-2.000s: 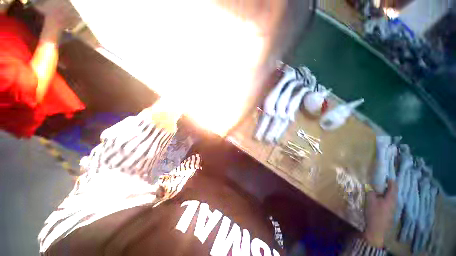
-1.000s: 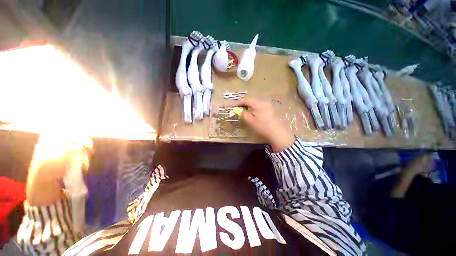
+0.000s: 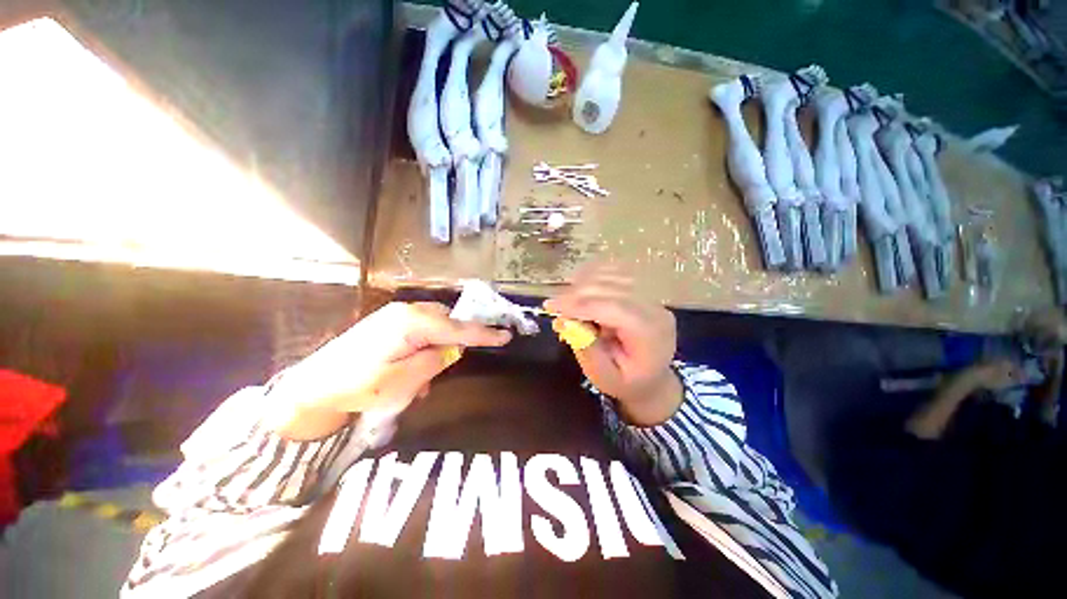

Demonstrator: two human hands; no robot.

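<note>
My left hand (image 3: 386, 357) holds a small white end piece (image 3: 491, 307) with dark marks, over my lap just below the bench edge. The fingers hide part of it. My right hand (image 3: 620, 339), with yellow finger covers, pinches a thin pale pin (image 3: 541, 311) whose tip is at the end piece; whether it is inserted I cannot tell. Loose joint pins (image 3: 570, 178) lie on the bench, and more lie over the small tan pin block (image 3: 541, 252). White limb parts stand in rows on the bench, a group at left (image 3: 460, 129) and a larger group at right (image 3: 833, 176).
The heating box (image 3: 140, 176) glows blinding white at left. A white pointed bottle (image 3: 603, 84) and a round bowl (image 3: 562, 73) with a shorter white bottle (image 3: 531, 70) sit at the bench's back. A person's hand (image 3: 995, 374) is at right; a red garment (image 3: 26, 421) at left.
My left hand has come from in front of the glowing box to over my lap, with the end piece. My right hand has left the pin block and come down to meet it with a pin.
</note>
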